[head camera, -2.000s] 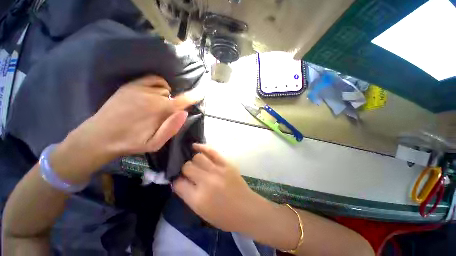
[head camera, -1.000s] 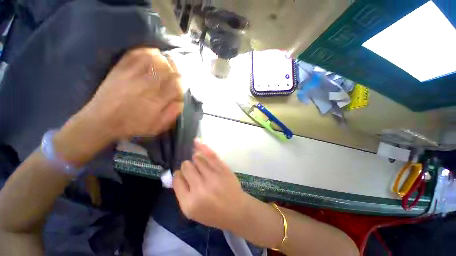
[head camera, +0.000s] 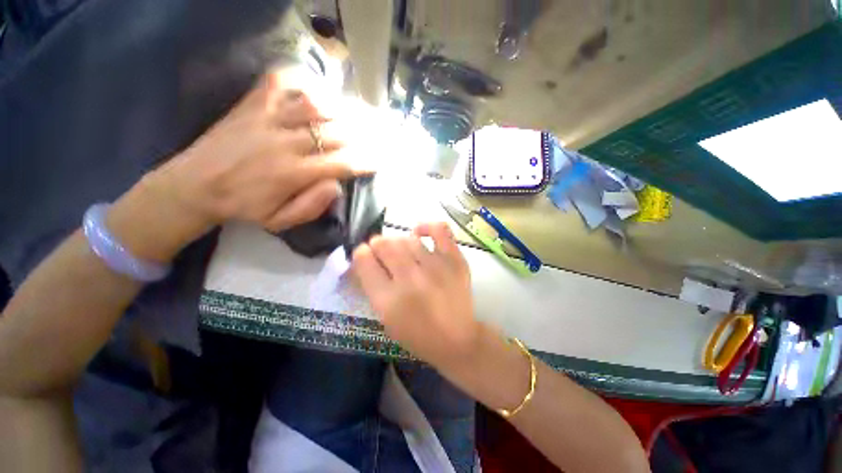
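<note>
A dark garment piece spreads at the left and runs under my left hand. Its narrow dark folded end lies on the table between my hands, with a pale end below it. My left hand presses and holds the cloth beside the brightly lit needle area, which is washed out by glare. My right hand pinches the lower end of the dark fold with its fingertips. The cream sewing machine head stands above.
Open blue and green snips lie right of my right hand. Behind are a smartphone, pale fabric scraps and a yellow item. Scissors with yellow and red handles lie at far right. The table's green edge runs in front.
The folded end has moved up from the table edge onto the white table. My right hand has moved up and right with it. My left hand now lies flatter beside the needle area.
</note>
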